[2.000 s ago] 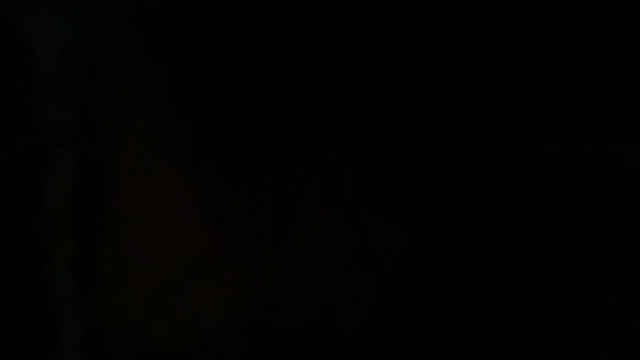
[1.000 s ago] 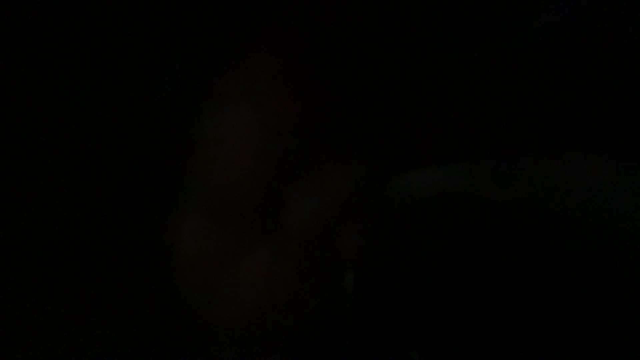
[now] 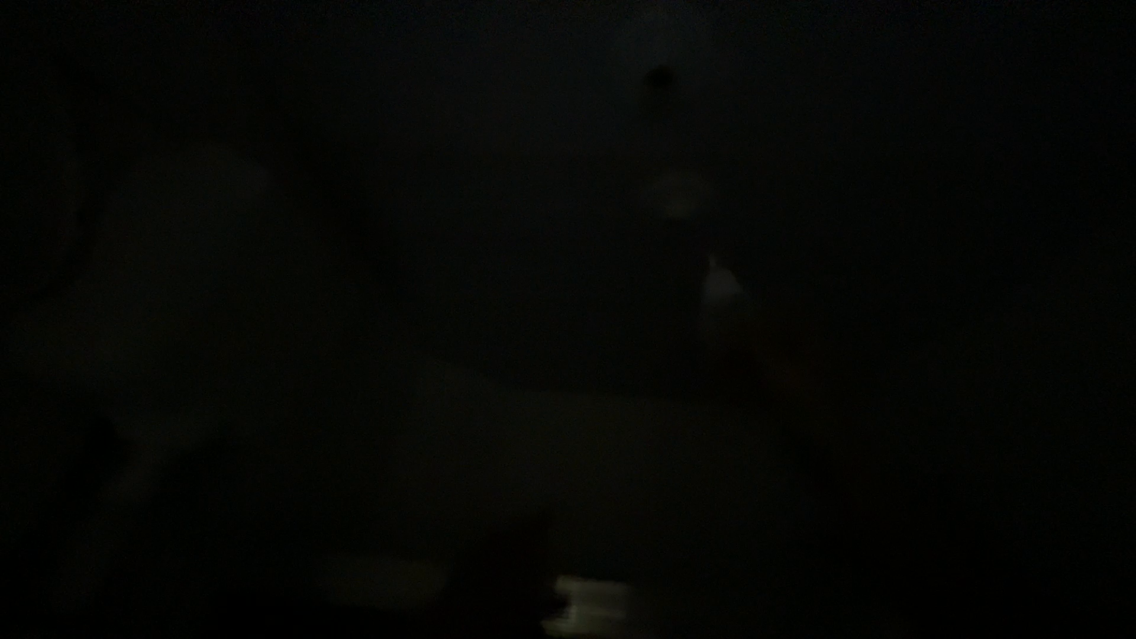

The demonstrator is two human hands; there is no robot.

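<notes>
The head view is almost black, and neither my left hand nor my right hand can be made out. Right of the middle, a small pale, blurred shape (image 3: 723, 288) shows, too dark to name. Above it lies a fainter round spot (image 3: 681, 195). A brighter whitish patch (image 3: 593, 606) stands out at the bottom edge, its kind unclear. Whether any of these touches a hand cannot be told.
A large, dim grey shape (image 3: 177, 284) fills part of the left side. Across the lower middle runs a faint, slightly lighter surface (image 3: 603, 461) with a blurred upper edge. A small dark spot (image 3: 659, 78) shows near the top.
The view has shifted widely and is slightly less dark; faint pale shapes now show.
</notes>
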